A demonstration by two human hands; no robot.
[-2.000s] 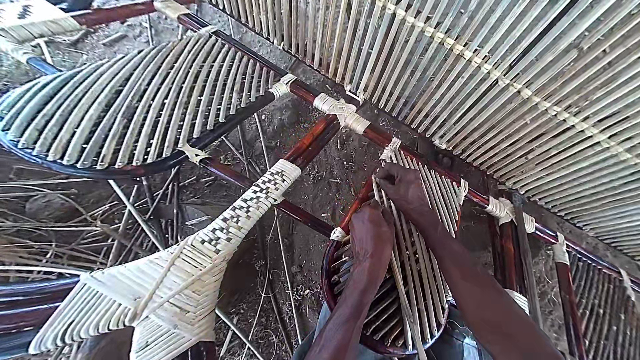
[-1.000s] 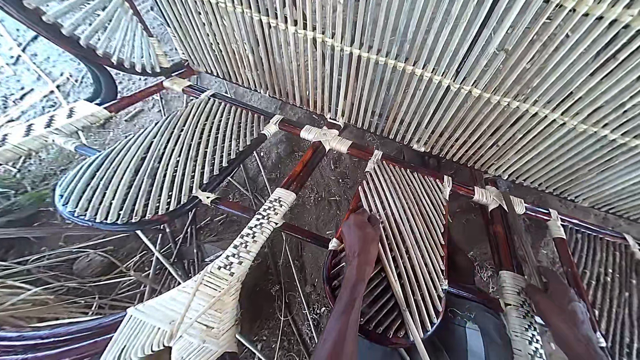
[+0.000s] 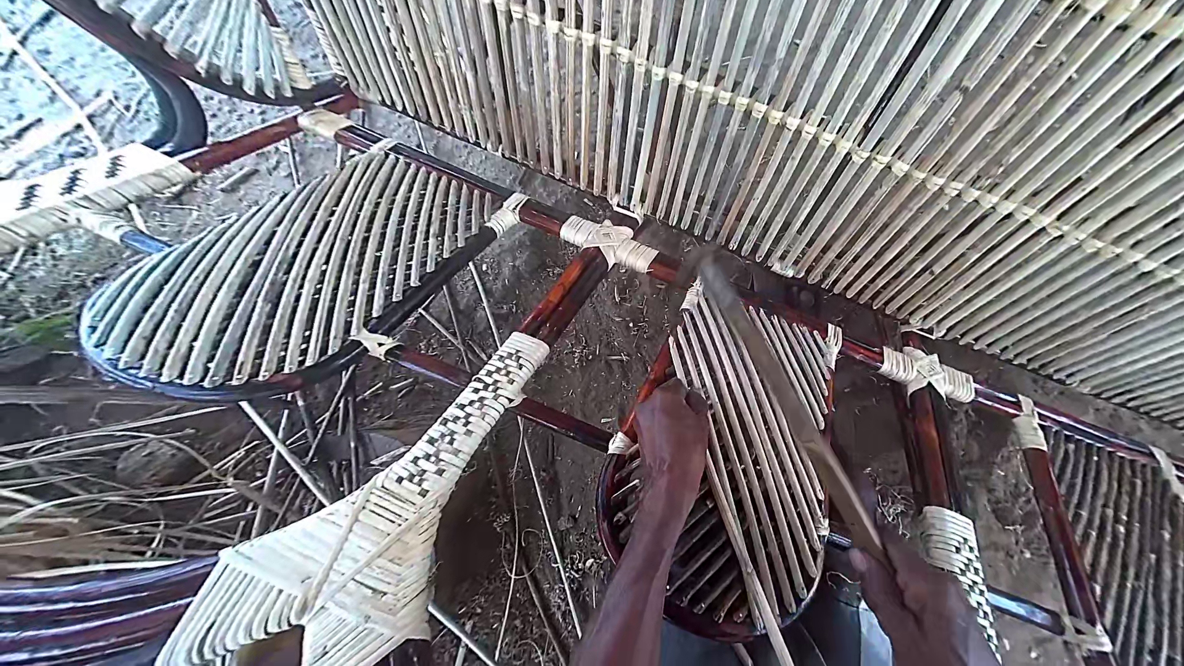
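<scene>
My left hand (image 3: 671,430) is closed on the upper end of a thin cane strip (image 3: 740,541) at the left side of a slatted oval panel (image 3: 758,435) of a cane furniture frame. My right hand (image 3: 911,587), at the lower right, grips the near end of a long flat tool (image 3: 800,421), perhaps a blade. The tool slants up and left over the panel, its far end blurred near the dark red frame rail (image 3: 675,271). Pale bindings (image 3: 610,242) wrap the rail joints.
A second slatted oval panel (image 3: 277,277) lies to the left. A woven armrest (image 3: 398,518) stands between the two panels. A large slatted surface (image 3: 786,120) spans the top right. Loose cane strips (image 3: 111,462) lie on the ground at the left.
My right hand has left the panel's top, where it was beside my left hand, and moved to the lower right. It now holds the long flat tool over the panel.
</scene>
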